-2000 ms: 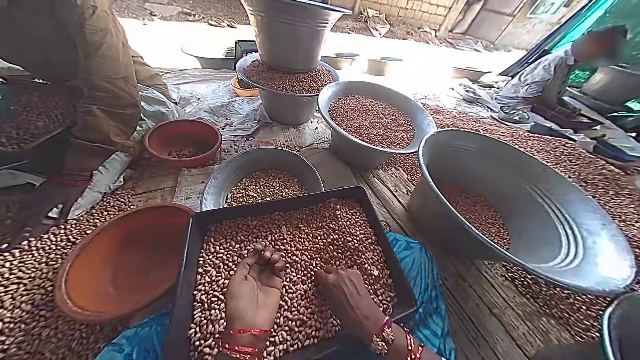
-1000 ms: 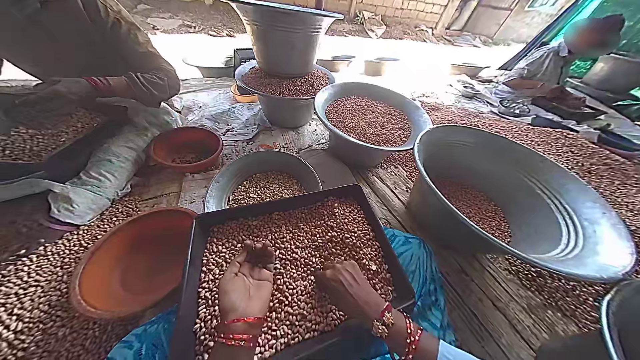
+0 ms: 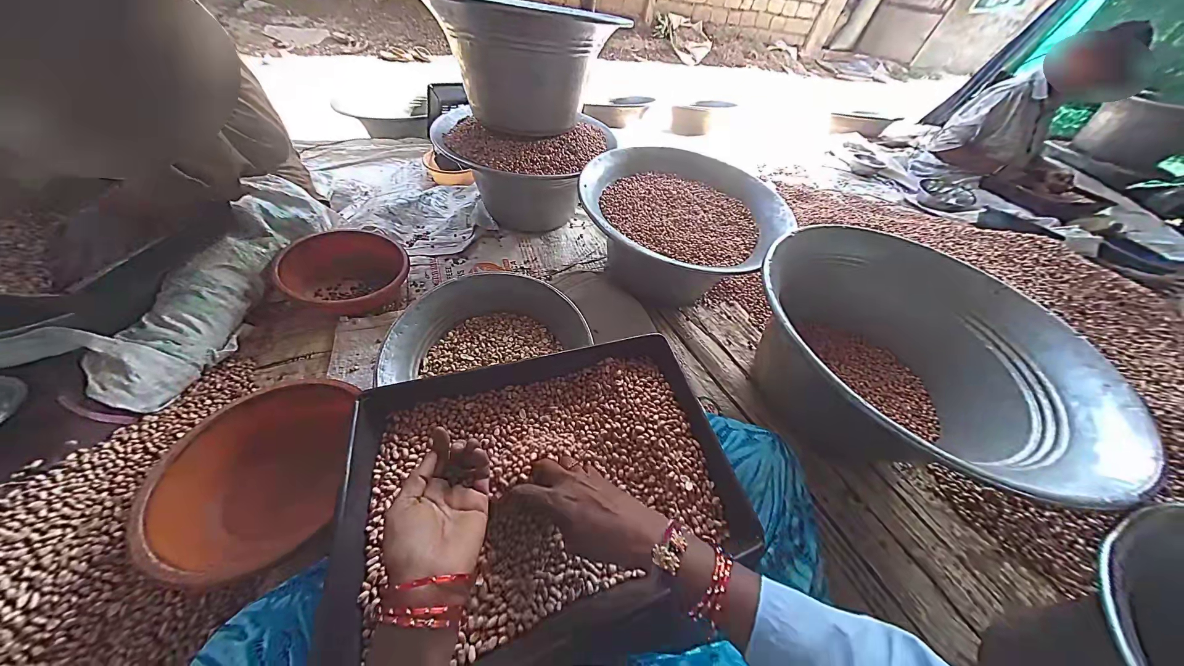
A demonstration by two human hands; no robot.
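A black rectangular tray (image 3: 344, 527) full of peanut kernels (image 3: 610, 407) rests on my lap over blue patterned cloth. Palm up over the tray's left part, my left hand (image 3: 439, 518) has its fingers curled around a few small dark pieces, too blurred to identify. My right hand (image 3: 592, 509) is palm down on the kernels beside it, fingertips among them; whether it pinches any is hidden. Just beyond the tray stands a metal basin (image 3: 398, 347) holding paler kernels. To its left are an orange bowl (image 3: 250, 481) and a smaller reddish bowl (image 3: 393, 277) with some dark bits.
Large metal basins of kernels stand right (image 3: 1017, 370) and ahead (image 3: 638, 268); another basin (image 3: 527, 74) is stacked on a filled one. Loose kernels (image 3: 1091, 324) are heaped on both sides. A person (image 3: 157, 120) sits at the left with a tray, another (image 3: 999, 129) works at the far right.
My right hand has moved left, closer to my left hand. The person at the left has leaned forward over their tray. My left hand stays palm up over the kernels.
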